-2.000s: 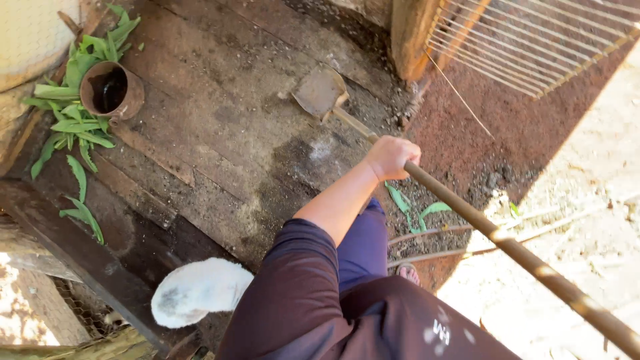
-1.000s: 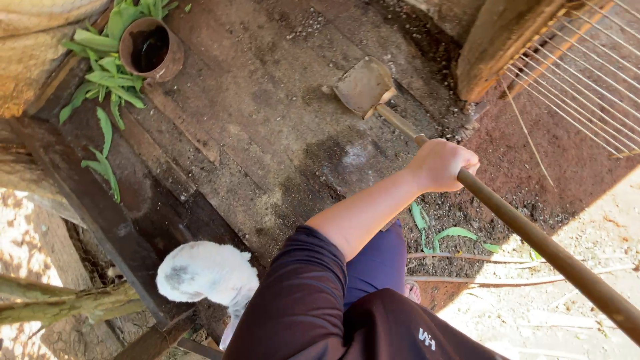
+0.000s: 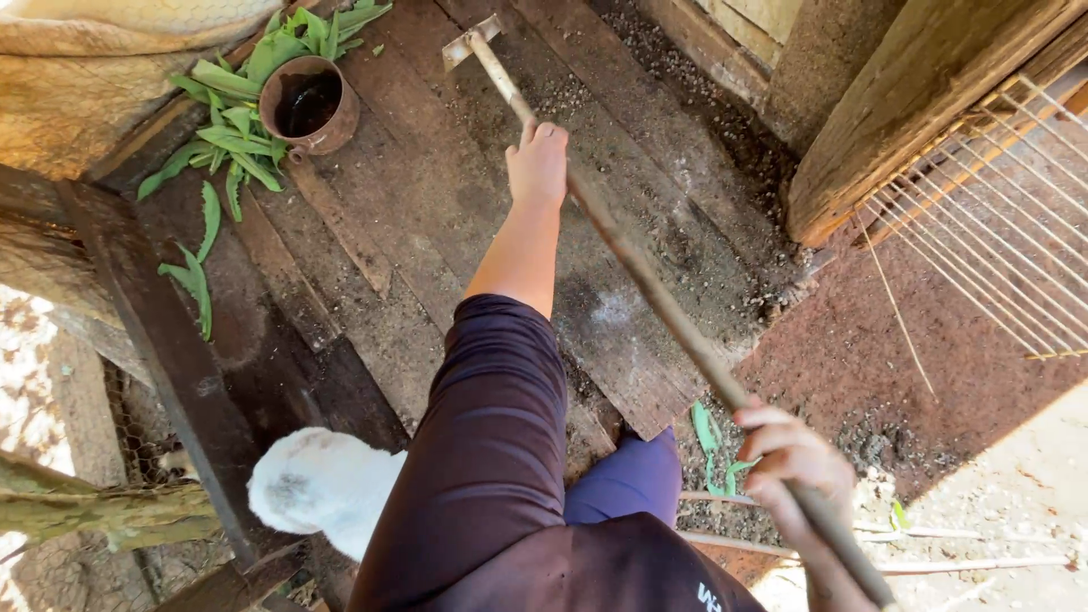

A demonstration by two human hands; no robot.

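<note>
A long wooden handle [image 3: 659, 293] runs from the upper middle to the lower right, with a flat metal hoe or scraper head [image 3: 472, 42] at its far end. Near that head, my left hand [image 3: 539, 161] is closed around the handle. Lower down, my right hand [image 3: 795, 463] also grips it, slightly blurred. The head rests on or just over the plank floor [image 3: 408, 221], which is strewn with dirt and small droppings or pellets. Up and left of my hands, a rusty metal pot [image 3: 310, 106] with dark contents stands among green leaves [image 3: 234, 136].
A white furry animal [image 3: 319, 489] is close by my left side, beside a dark wooden board [image 3: 161, 365]. A thick wooden post [image 3: 901, 119] and a wire grid panel [image 3: 994, 212] stand at the right. Loose leaves [image 3: 710, 442] and thin sticks [image 3: 960, 565] lie off the planks.
The tool's head has moved away from my body, toward the upper part of the floor. My left hand has moved forward with the handle. My right hand has come into view on the handle.
</note>
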